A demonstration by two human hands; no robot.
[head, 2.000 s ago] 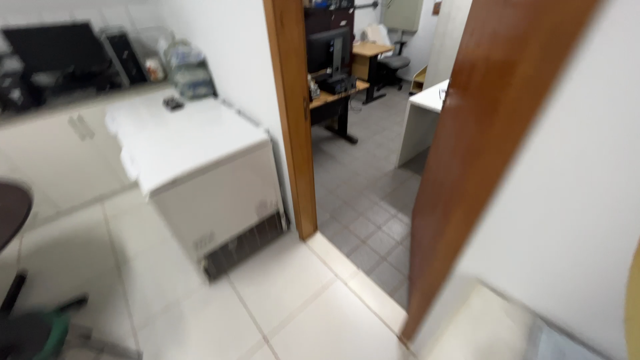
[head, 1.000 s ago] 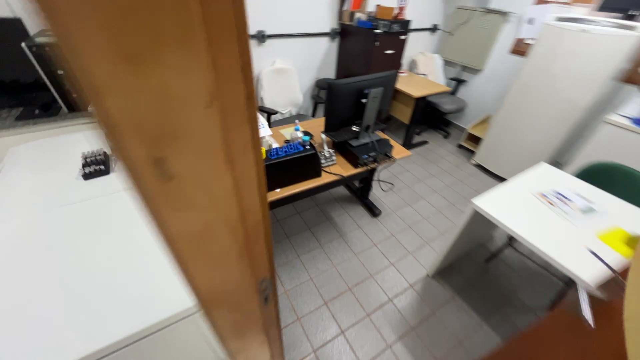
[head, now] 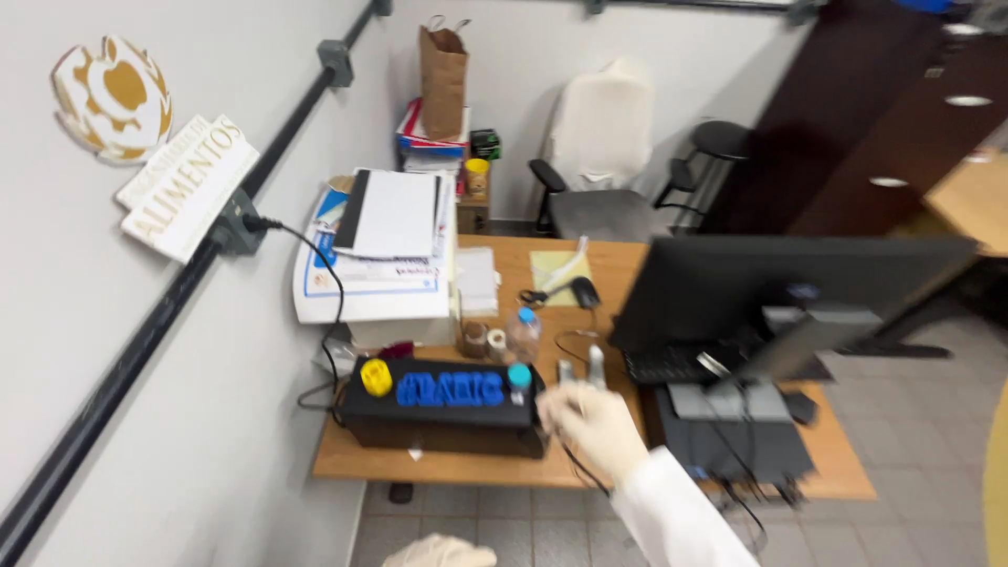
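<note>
My right hand (head: 594, 425), in a pale glove and white sleeve, reaches over the wooden desk (head: 583, 465) at the right end of a black box (head: 441, 429). Its fingers are bent and blurred; whether they hold anything cannot be told. On the box lie blue raised letters (head: 449, 389), a yellow round object (head: 376, 378) and a small container with a teal cap (head: 519, 382). Behind the hand stand two small upright grey objects (head: 596, 366). My left hand (head: 441, 553), also gloved, shows only in part at the bottom edge, below the desk; its fingertips are partly hidden.
A monitor (head: 787, 299) and a black computer case (head: 732, 441) occupy the desk's right side. Papers (head: 390, 213) are stacked at the left, near a clear bottle (head: 524, 335) and scissors (head: 535, 297). A cable hangs from the wall conduit (head: 157, 339). Behind stands an office chair (head: 602, 126).
The view has moved from the doorway to the desk with the black box. Both gloved hands have come into view.
</note>
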